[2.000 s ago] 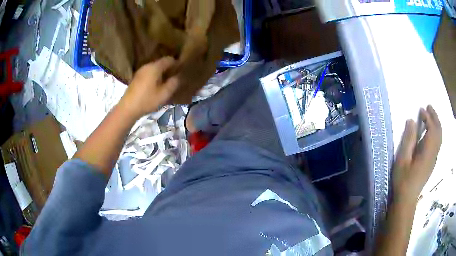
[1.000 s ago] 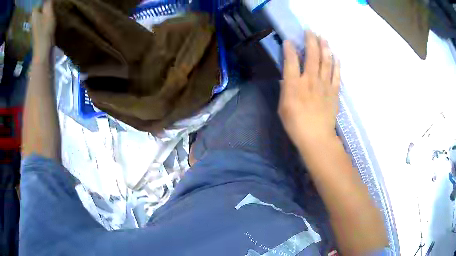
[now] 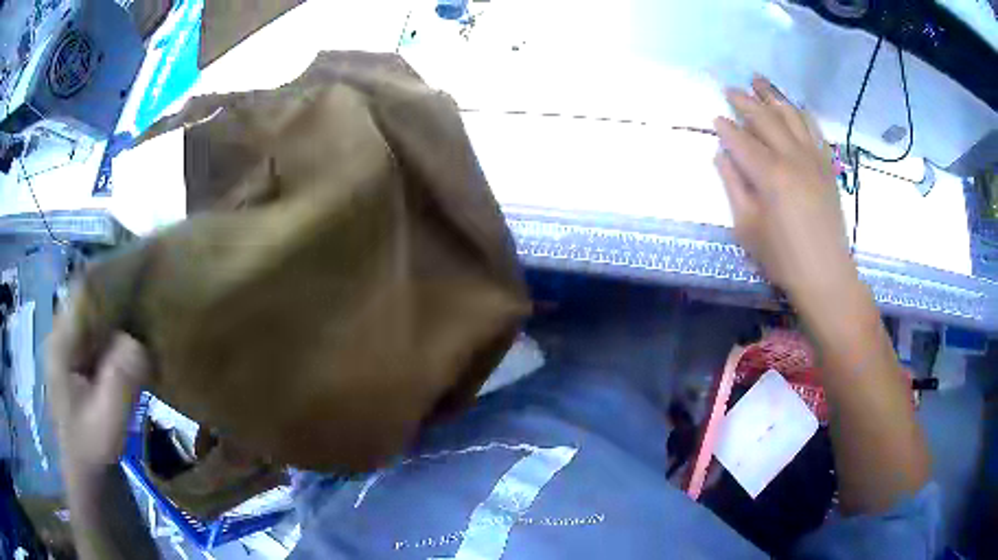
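A large brown cloth garment (image 3: pixel 328 263) is bunched over the left part of the white table and hangs over its front edge above my lap. My left hand (image 3: pixel 99 377) grips its lower left edge; the hand is somewhat blurred. My right hand (image 3: pixel 777 181) is over the table at the right, away from the cloth. Its fingers are slightly apart and nothing shows in it. The part of the machine by the cloth's left side is mostly hidden.
The table's ruler-marked front edge (image 3: pixel 635 246) runs across the view. A blue basket (image 3: pixel 208 534) with brown cloth is below left. A red basket (image 3: pixel 717 421) with a white paper is below right. Black cords (image 3: pixel 857 131) hang at the table's right. A fan-like vent (image 3: pixel 71 60) is at upper left.
The view has turned toward the table. My left hand has brought the brown cloth from over the blue basket up to the table's edge. My right hand now shows farther right.
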